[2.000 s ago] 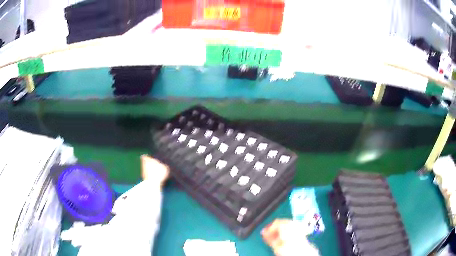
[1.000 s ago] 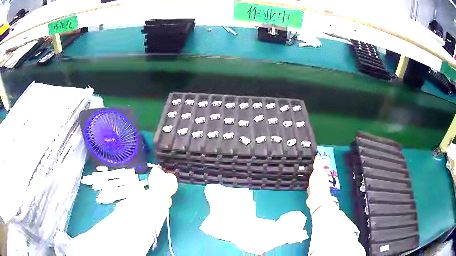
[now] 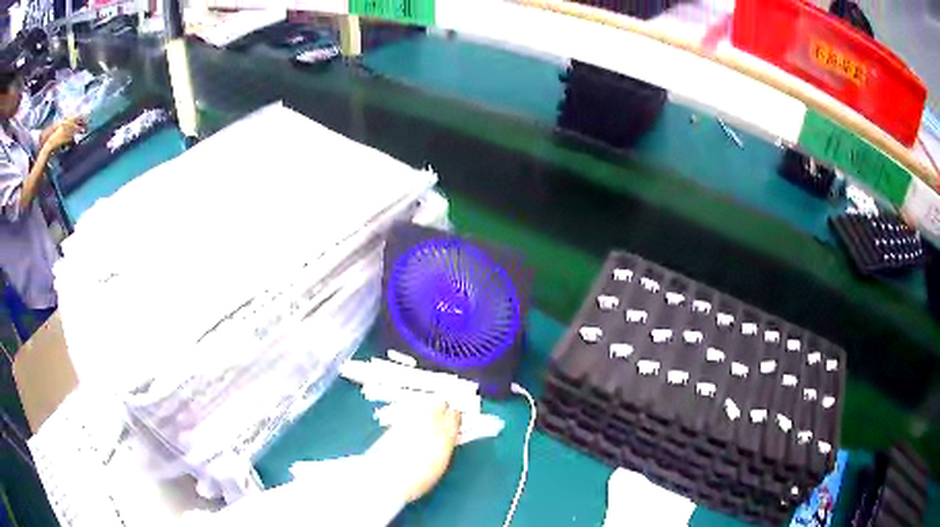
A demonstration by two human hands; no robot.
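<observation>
My left hand (image 3: 428, 448) reaches in from the lower left. Its fingers lie at a loose group of white housings (image 3: 412, 383) in front of the fan; glare and overlap hide whether they grip one. My right hand is not in view. A stack of black ribbed trays (image 3: 665, 401) stands to the right, its top tray bearing rows of small white inserts (image 3: 677, 377). A white cloth (image 3: 644, 504) lies at the bottom edge, cut off by the picture's rim.
A blue-violet desk fan (image 3: 456, 304) with a white cable (image 3: 530, 443) stands behind the housings. A large plastic-wrapped white stack (image 3: 247, 237) fills the left. Another black tray (image 3: 895, 494) and a blue-white sachet (image 3: 825, 499) are lower right. A person (image 3: 26, 196) works far left.
The view has turned left, so fan and tray stack sit further right. My left hand has moved onto the housings by the fan. My right hand has gone out of the picture.
</observation>
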